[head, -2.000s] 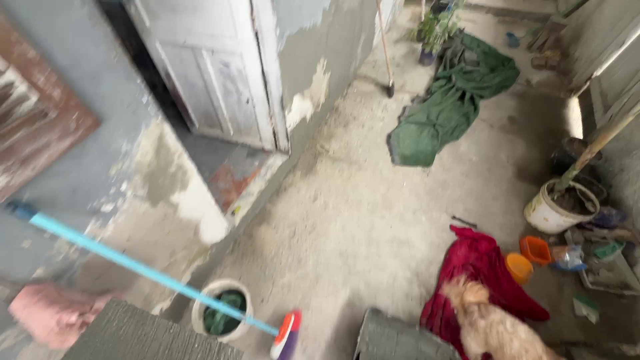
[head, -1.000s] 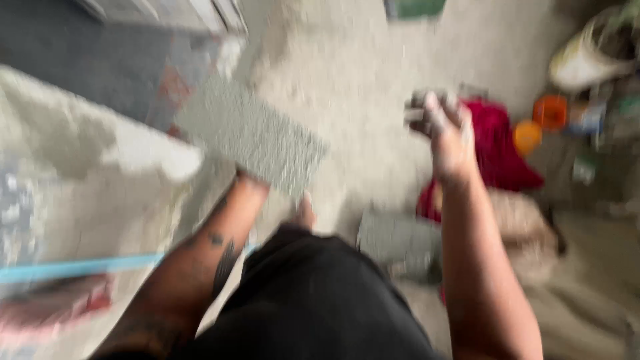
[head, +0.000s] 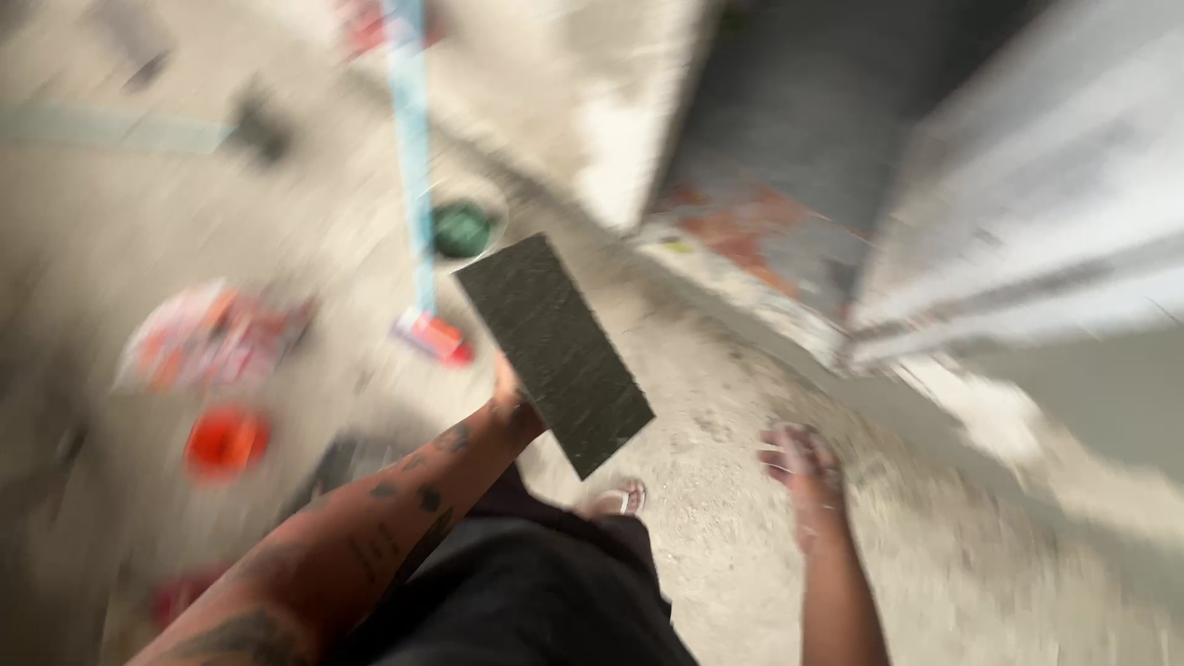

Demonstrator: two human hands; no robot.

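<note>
My left hand is under a flat rectangular board coated in grey mortar, most likely a plasterer's hawk, and holds it in front of my body. The board hides most of its fingers and whatever grip it has. My right hand hangs over the concrete floor with its fingers apart and nothing in it; pale residue covers the fingers. Past the board's upper left corner stand a bucket with dark green contents and a broom with a light blue handle and a red and purple head.
A doorway with a raised threshold and a whitish door are at the upper right. On the left floor lie an orange container and a plastic bag with red and orange contents. My sandalled foot shows below the board.
The view has swung strongly toward the bucket and doorway. My left hand still carries the coated board, and my right hand remains empty.
</note>
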